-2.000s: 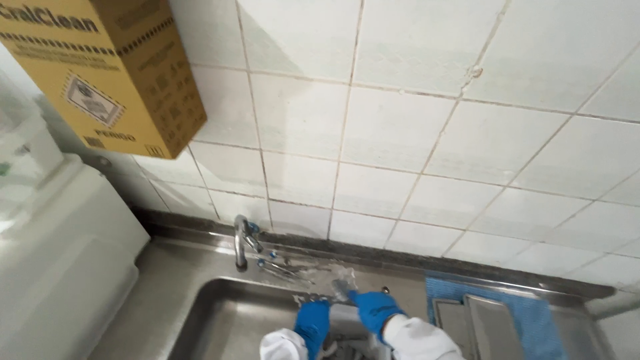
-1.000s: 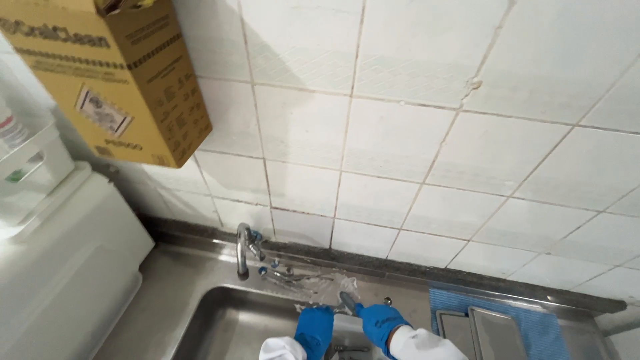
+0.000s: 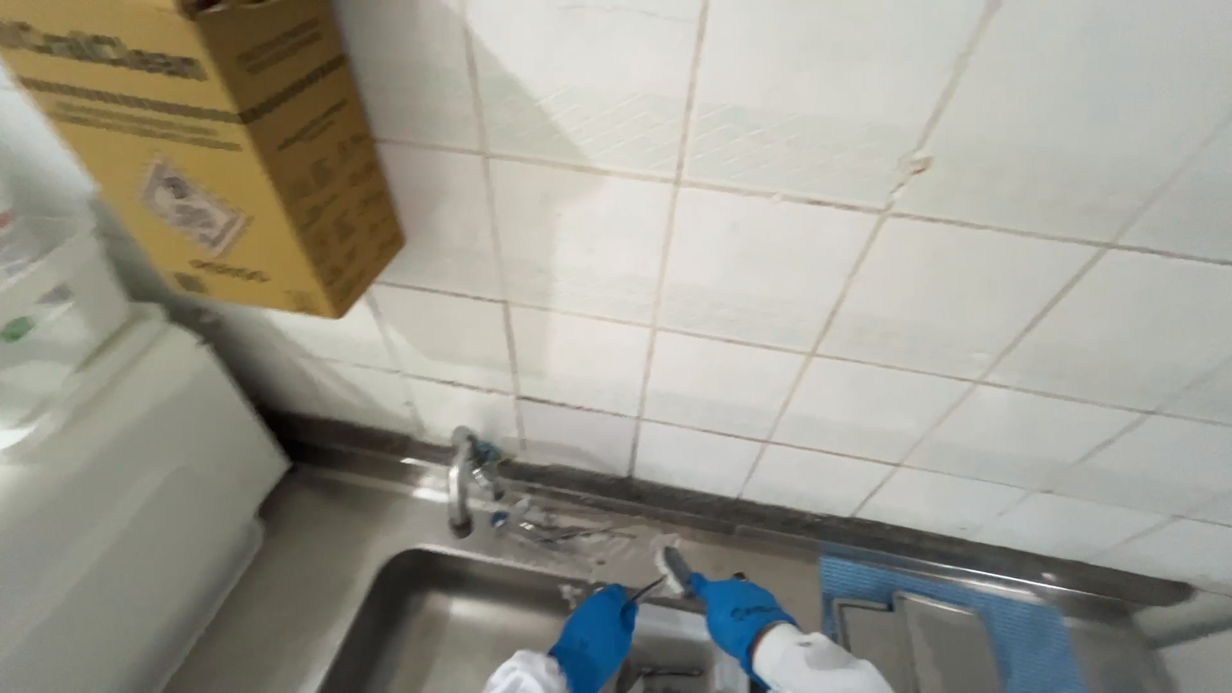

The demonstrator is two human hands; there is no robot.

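Note:
My left hand (image 3: 597, 635), in a blue rubber glove, grips a thin metal instrument (image 3: 647, 589) over the sink's right part. In my right hand (image 3: 741, 616), gloved the same way, is a small scrub brush (image 3: 677, 570); its pale bristles face left, close to the instrument's tip. Below and between both hands lies a light plastic tub (image 3: 679, 626) with metal instruments inside, partly hidden by the gloves. More thin metal instruments (image 3: 568, 532) and clear plastic lie on the steel ledge behind the basin, right of the faucet (image 3: 461, 486).
The steel basin (image 3: 433, 616) extends left of the tub. Metal trays (image 3: 948, 640) rest on a blue mat (image 3: 1035, 626) at right. A yellow cardboard box (image 3: 221, 164) hangs at upper left above a white appliance (image 3: 115, 500). White wall tiles (image 3: 751, 269) rise behind.
A thin metal instrument now shows in my left hand, raised beside the brush. My right hand has brought the brush to the instrument's tip.

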